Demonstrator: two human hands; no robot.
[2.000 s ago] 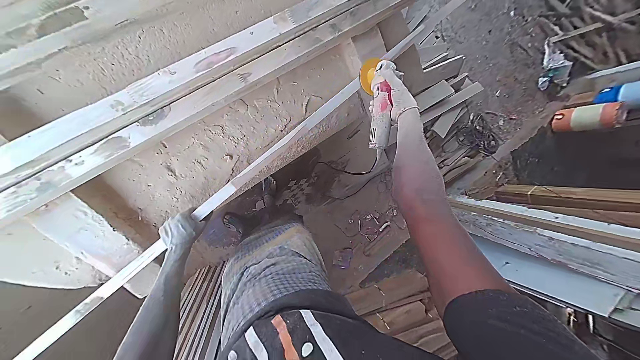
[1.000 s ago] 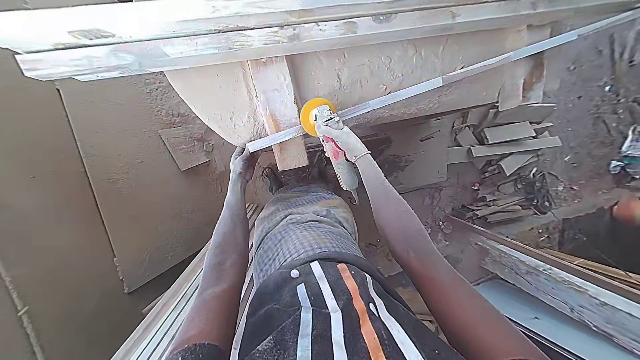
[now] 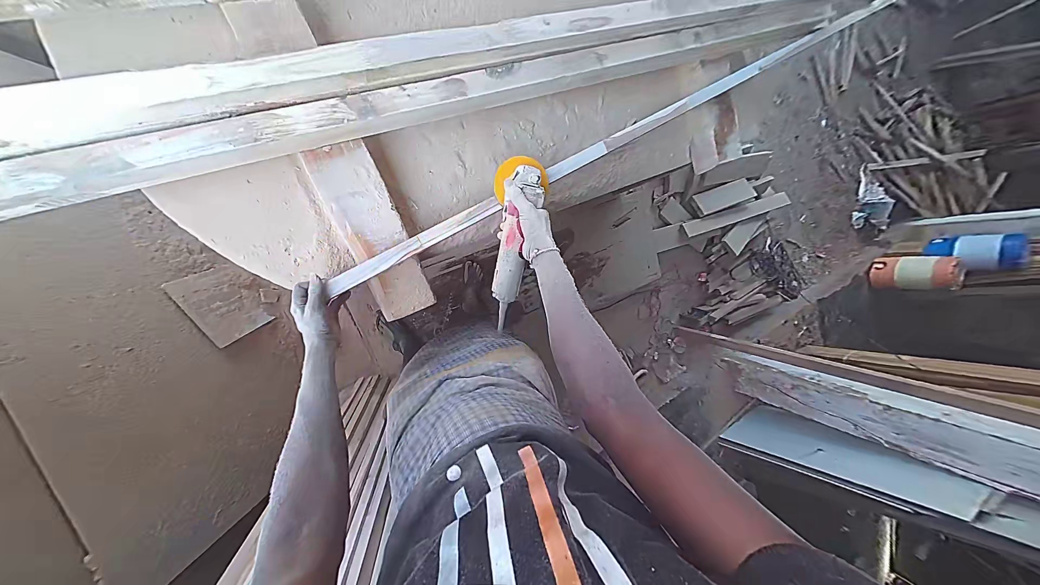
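Note:
My left hand (image 3: 315,309) grips the near end of a long, thin wooden strip (image 3: 666,114), which runs up and to the right across a dusty work surface. In my right hand (image 3: 532,223), which wears a pale glove, is an angle grinder (image 3: 509,272) with its body pointing down toward me. Its yellow disc (image 3: 512,169) lies at the strip, some way right of my left hand; whether it touches or spins I cannot tell. A short wooden block (image 3: 366,219) lies crosswise under the strip near my left hand.
Two long beams (image 3: 455,53) lie across the far side. Board offcuts (image 3: 735,207) and tangled scraps are on the ground at right, with a stick pile (image 3: 918,138) beyond. Orange (image 3: 914,272) and blue (image 3: 979,250) rolled items lie at far right, near stacked planks (image 3: 861,398).
Two seconds ago the grinder was far along the strip from my left hand; since then the two hands have come much closer together. The view has swung about.

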